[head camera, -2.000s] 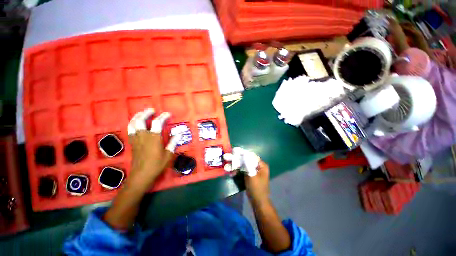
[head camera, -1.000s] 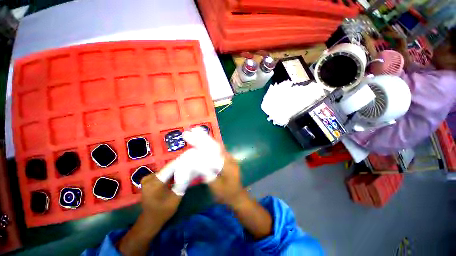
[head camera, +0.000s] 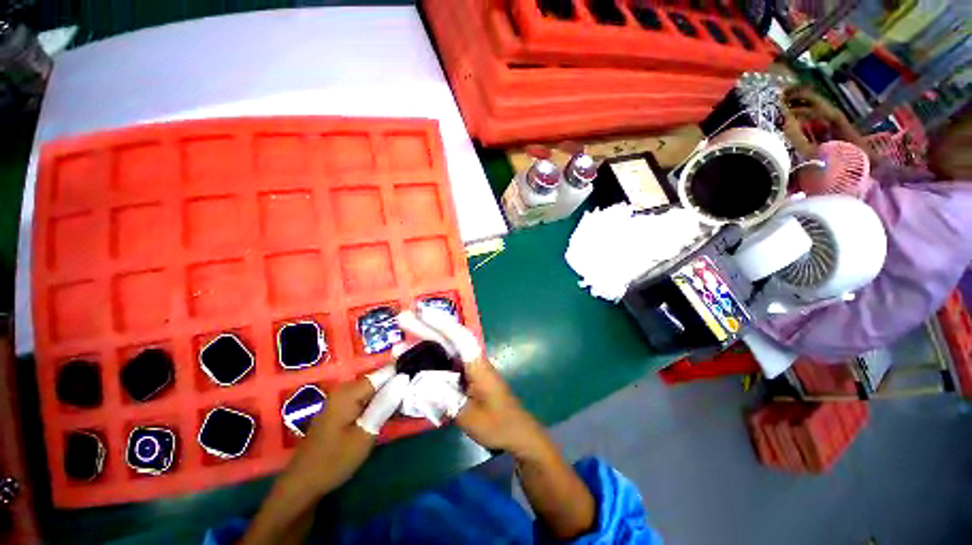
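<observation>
A red-orange compartment tray has square smartwatch units in its two nearest rows; the rows behind are bare. Above the tray's near right part, both my hands hold one dark watch unit together. My left hand, with white finger cots, grips its left side. My right hand, also in finger cots, grips its right side with a crumpled white wiping cloth against it. My hands hide the pockets beneath them.
A white sheet lies under and behind the tray. Behind right are stacked filled trays. To the right are two bottles, white wipes, a black box and small fans. A person's purple sleeve is at far right.
My hands were apart two seconds ago, the left over the tray and the right with the cloth at its edge. They have come together, and a dark watch unit now shows between them.
</observation>
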